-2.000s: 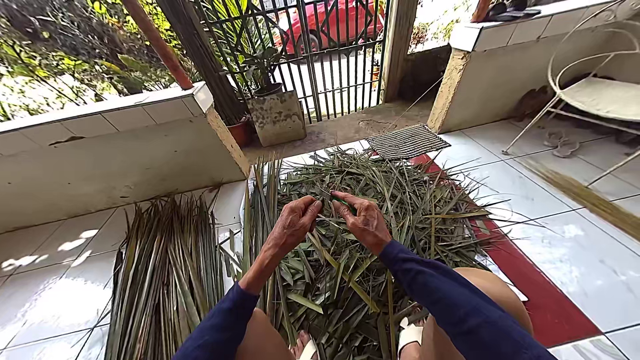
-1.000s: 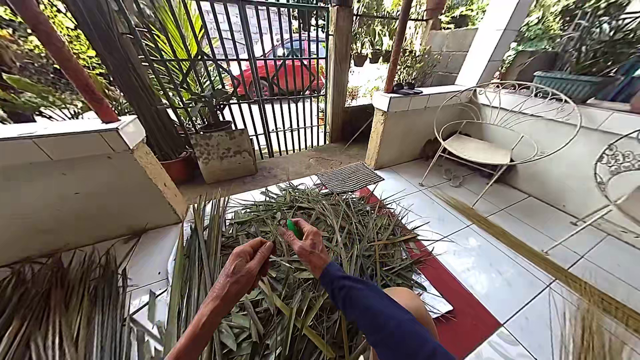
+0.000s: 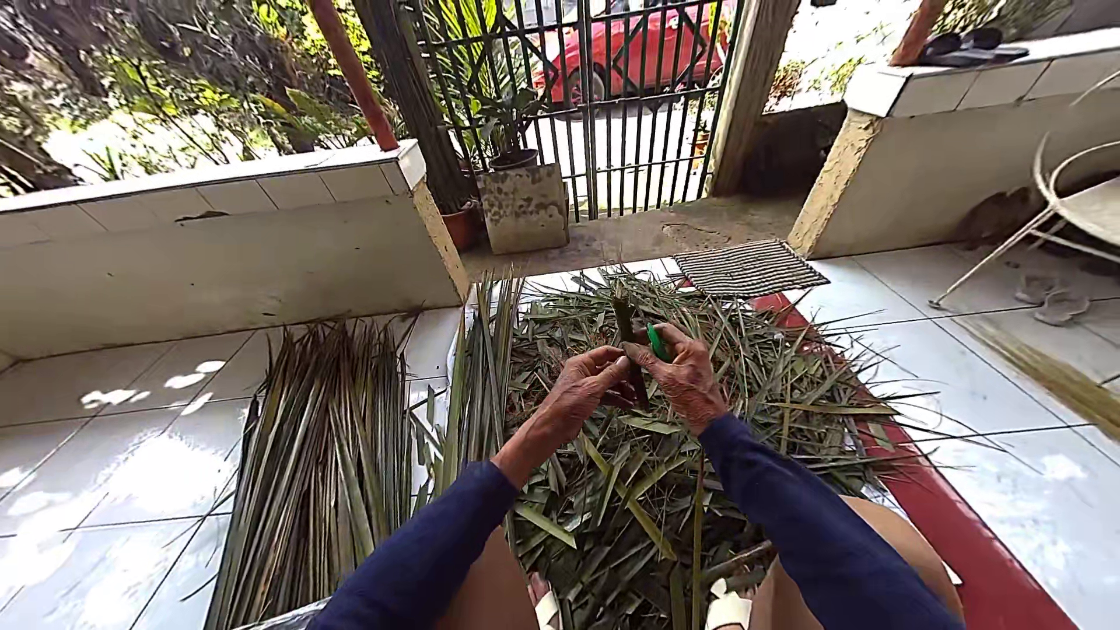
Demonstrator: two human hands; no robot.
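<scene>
My left hand [image 3: 588, 385] and my right hand [image 3: 684, 367] meet over a large heap of cut palm leaf pieces [image 3: 612, 490]. Between them stands a dark green leaf strip [image 3: 624, 324], pinched in the fingers of both. A small green-handled tool [image 3: 656, 343] sticks up from my right hand; its working end is hidden. Left of the heap lies a thick bundle of long palm leaflets [image 3: 324, 464], with a narrower bunch of leaflets [image 3: 481, 376] between the bundle and the heap.
A striped mat [image 3: 751, 268] touches the far side of the heap. A barred metal gate [image 3: 612, 131], a square planter [image 3: 523, 210] and low walls [image 3: 219, 262] stand beyond. At right are a metal chair [image 3: 1089, 206], slippers [image 3: 1060, 302] and long straw-like stalks [image 3: 1050, 372].
A dark leaf strip now stands upright between my hands, and my two hands touch at it. The view swung right and then back left.
</scene>
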